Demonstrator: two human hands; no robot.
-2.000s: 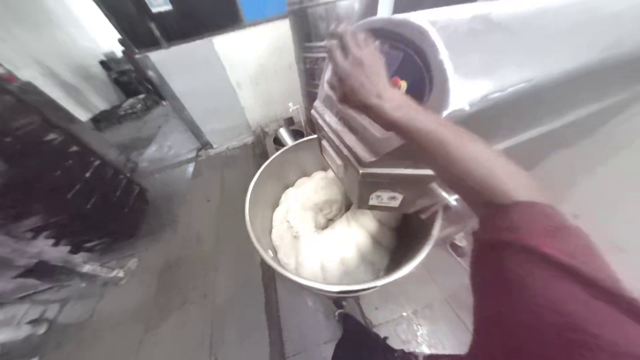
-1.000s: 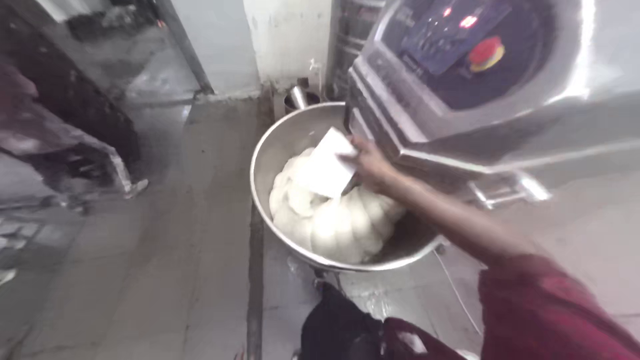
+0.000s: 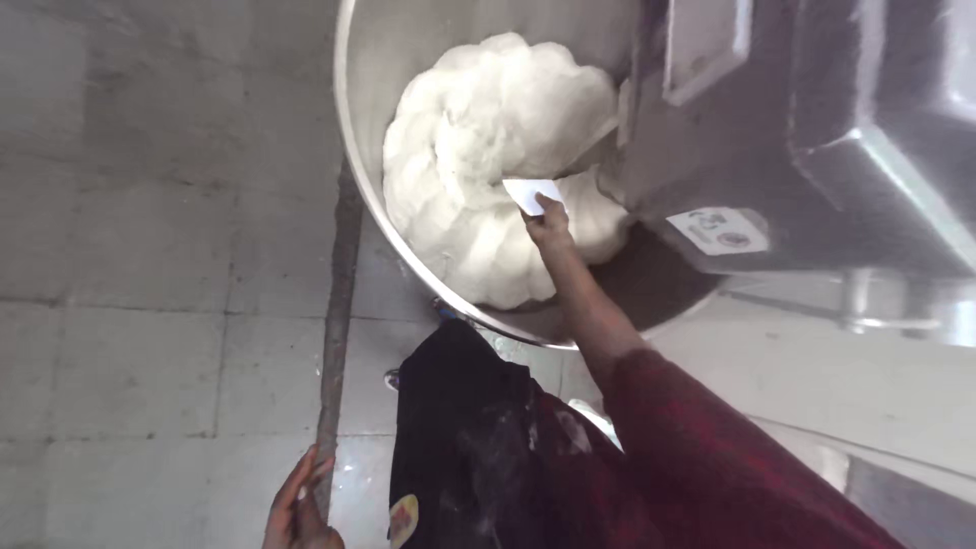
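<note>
My right hand (image 3: 547, 221) grips a flat white dough scraper (image 3: 531, 194) and reaches into a large steel mixer bowl (image 3: 396, 242). Thick pale dough (image 3: 488, 145) lies coiled in the bowl, and the scraper is over its middle, close to the fold; whether it touches the dough I cannot tell. At the bottom of the view, my left hand (image 3: 301, 507) is low beside my dark apron, fingers partly spread, with nothing seen in it.
The metal head of the spiral mixer (image 3: 747, 152) covers the bowl's right side and bears a white label (image 3: 718, 230). A metal handle (image 3: 888, 323) sticks out below it. Grey floor tiles (image 3: 152, 366) with a dark groove (image 3: 335, 335) lie to the left.
My right hand was at the mixer's control panel, then came down over the bowl with the white scraper. My left hand has come into view. The view has tilted down closer over the bowl.
</note>
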